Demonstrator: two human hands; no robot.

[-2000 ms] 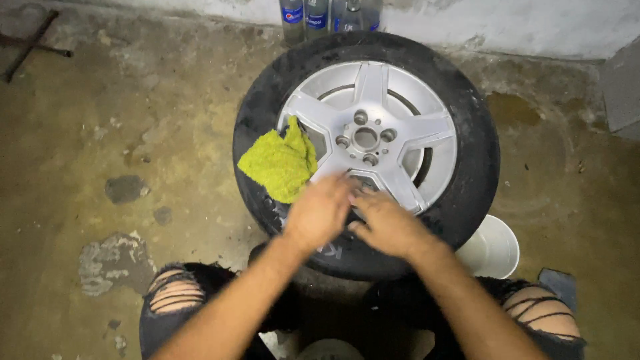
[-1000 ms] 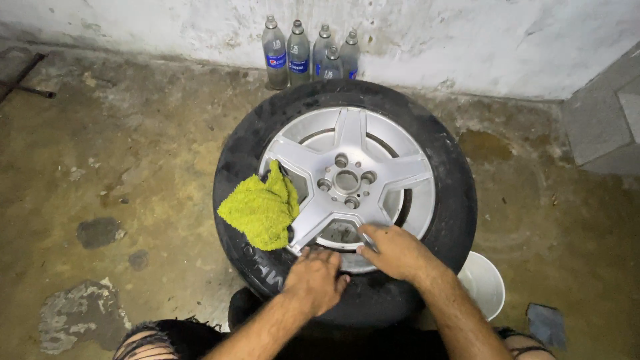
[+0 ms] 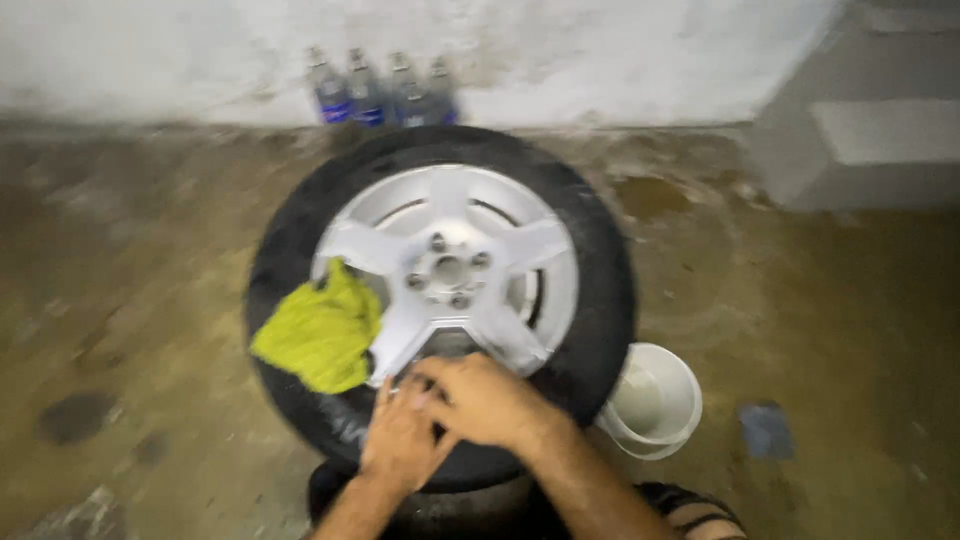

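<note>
A black tyre (image 3: 592,300) on a silver five-spoke alloy wheel rim (image 3: 450,199) lies flat in front of me. My left hand (image 3: 401,439) rests over the tyre and the rim's near edge, fingers pointing up the view. Just right of it, my right hand (image 3: 480,397) is bent over the near edge of the rim, its fingertips meeting the left hand's fingers. Blur and overlap hide whether anything is between the fingers. A yellow-green microfibre cloth (image 3: 322,330) lies crumpled over the left side of the tyre and rim.
Several bottles with blue labels (image 3: 367,94) stand against the white wall (image 3: 600,60). A white plastic bucket (image 3: 679,397) is at the tyre's right. Beyond it a small grey-blue piece (image 3: 765,431) lies on the concrete floor (image 3: 825,337). Grey concrete steps (image 3: 892,135) rise at the upper right.
One second ago my hands were apart at the near rim; now the right hand has come over to the left one. The cloth stays on the tyre. The view has shifted.
</note>
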